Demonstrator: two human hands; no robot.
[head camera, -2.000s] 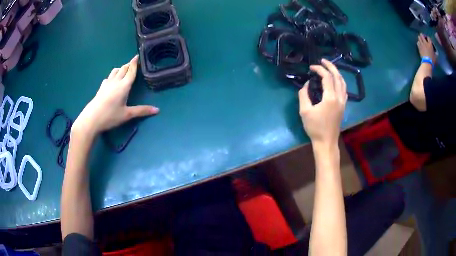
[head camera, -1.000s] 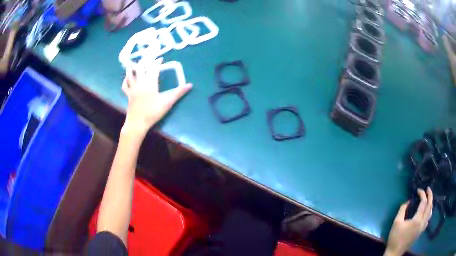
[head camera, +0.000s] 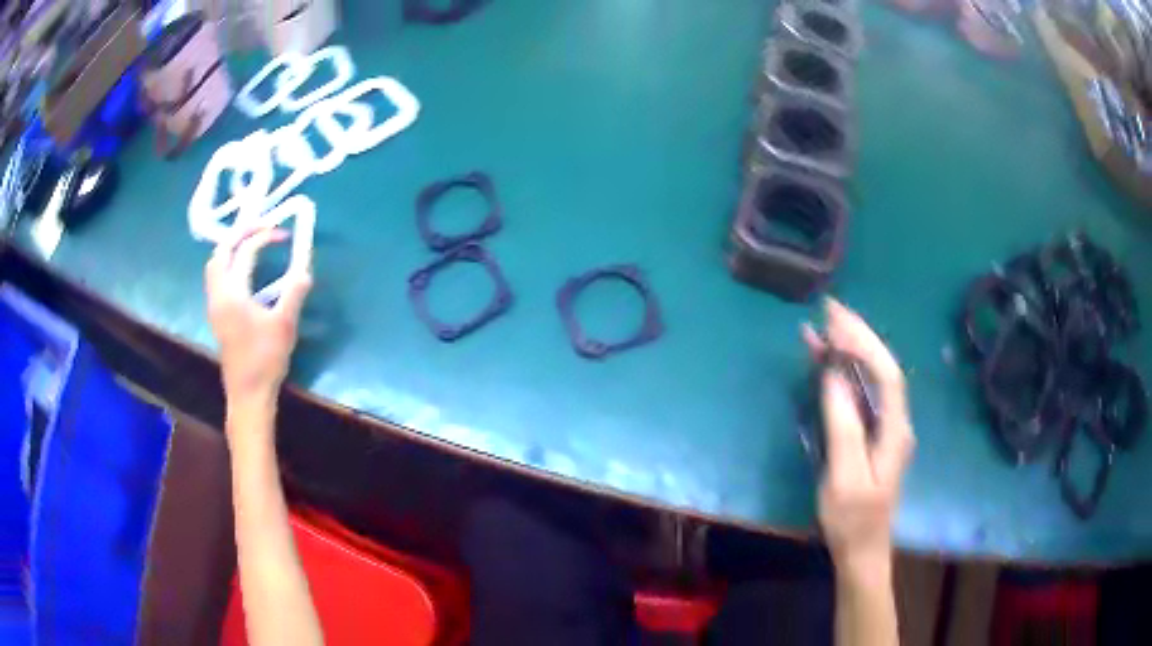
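My left hand (head camera: 259, 297) grips a white frame (head camera: 301, 252) at the left, by the group of white frames (head camera: 272, 158). My right hand (head camera: 859, 423) holds a black outer frame (head camera: 815, 410), partly hidden by the fingers and blurred, just in front of the nearest stack of assemblies (head camera: 790, 234). Three thin black inner plates lie flat between the hands: one at the back (head camera: 459, 211), one in front touching it (head camera: 460, 293), and one to the right (head camera: 609, 311).
A tangled pile of black outer frames (head camera: 1055, 353) lies at the right. More stacks (head camera: 809, 70) run away behind the nearest one. Pinkish housings (head camera: 183, 95) stand at the far left. A blue bin (head camera: 95, 492) and a red stool (head camera: 335, 587) are below the bench edge.
My left hand has gone from beside the stack to the white frames and now has one. My right hand has moved left from the black pile with a black frame. The view has swung left.
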